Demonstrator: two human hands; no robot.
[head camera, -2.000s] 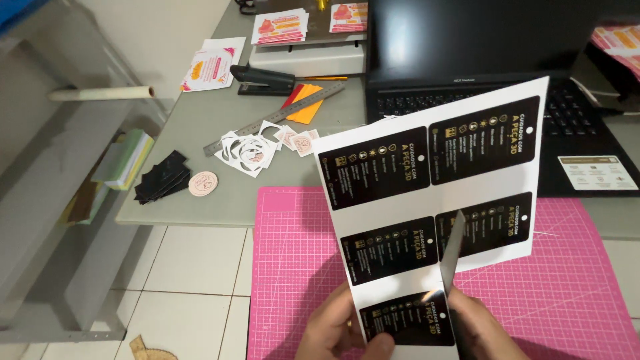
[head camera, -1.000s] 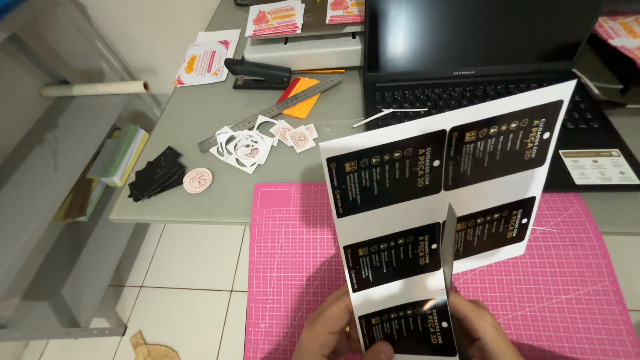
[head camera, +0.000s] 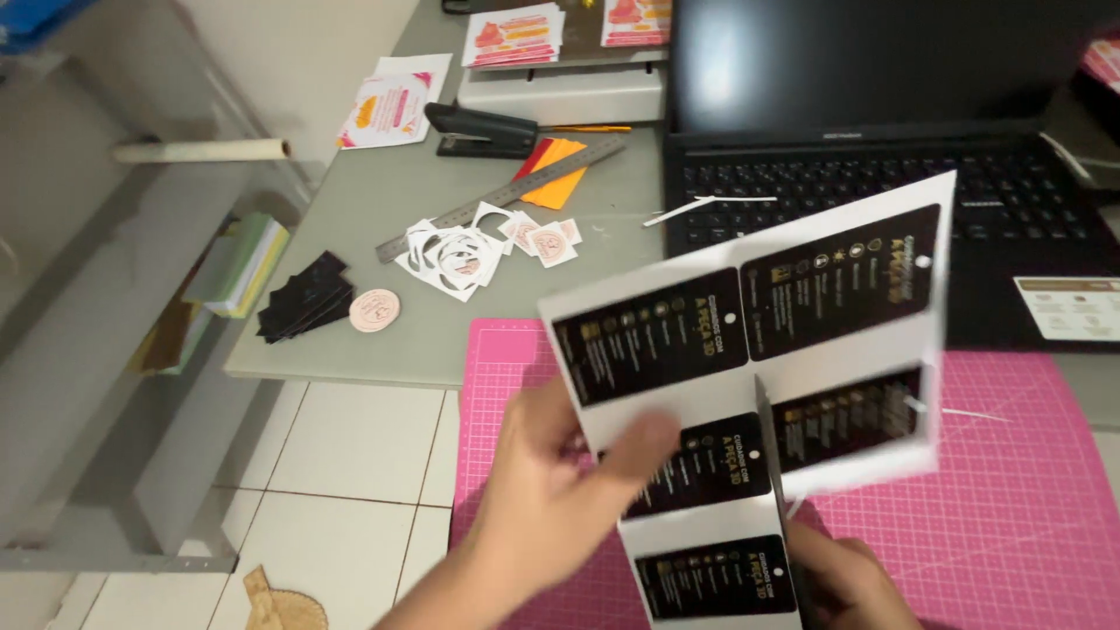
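A white printed sheet (head camera: 682, 389) with several black tag designs is held up over the pink cutting mat (head camera: 1006, 490). My left hand (head camera: 569, 472) grips its left edge, thumb on the front over a middle tag. At the lower right, my right hand (head camera: 844, 569) is partly behind the sheet, closed around scissors whose blade (head camera: 768, 429) stands upright in a cut between the left and right tag columns. The handles are mostly hidden. The sheet's right part sits behind the blade, separated from the left part along the cut.
An open laptop (head camera: 840, 157) stands behind the sheet, with thin paper strips (head camera: 700, 208) on it. Left of it lie a stapler (head camera: 486, 131), a steel ruler (head camera: 499, 197), orange cards (head camera: 560, 175), paper cutouts (head camera: 451, 258), a round sticker (head camera: 374, 311) and black cards (head camera: 306, 297). Grey shelving (head camera: 114, 350) stands at the left.
My left hand has moved up along the sheet's left edge, from the bottom tag to the middle one. The blade remains in the cut.
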